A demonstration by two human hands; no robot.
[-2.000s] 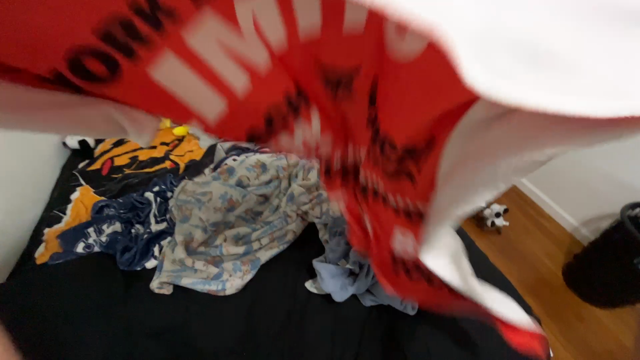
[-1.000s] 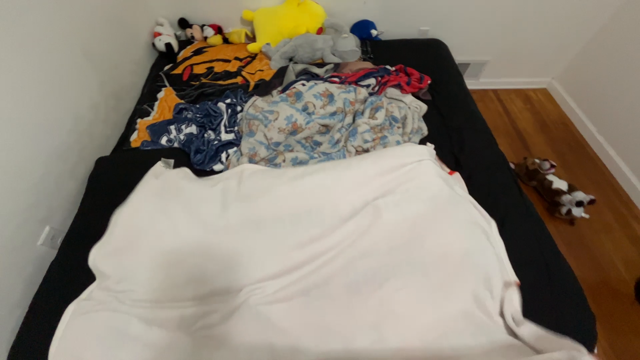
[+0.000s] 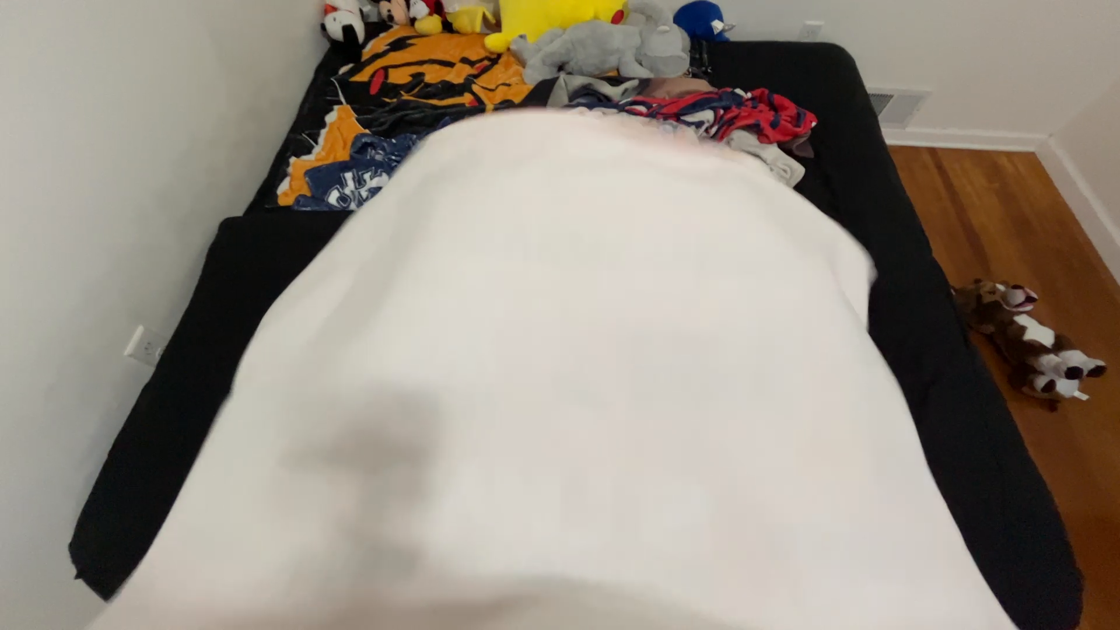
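Observation:
A large white blanket [image 3: 595, 350], blurred with motion, billows above the black-covered bed [image 3: 945, 385] and runs out of view at the bottom edge. Neither of my hands is in view, so their hold on the cloth cannot be seen. Beyond the blanket's far edge lie a navy printed cloth [image 3: 354, 171], an orange and black blanket [image 3: 437, 66] and a crumpled red and navy cloth [image 3: 766, 114]. The patterned light cloth behind is mostly hidden.
A grey plush elephant [image 3: 604, 48], a yellow plush toy [image 3: 551, 13] and other plush toys line the bed's head. A brown and white plush toy [image 3: 1032, 337] is on the wooden floor [image 3: 997, 201] at right. The wall [image 3: 131, 175] borders the bed's left side.
Two seconds ago the blanket's red printed side faced the camera, raised high; one second ago its white side lay spread lower over the bed. Now it bulges upward and covers the patterned cloth.

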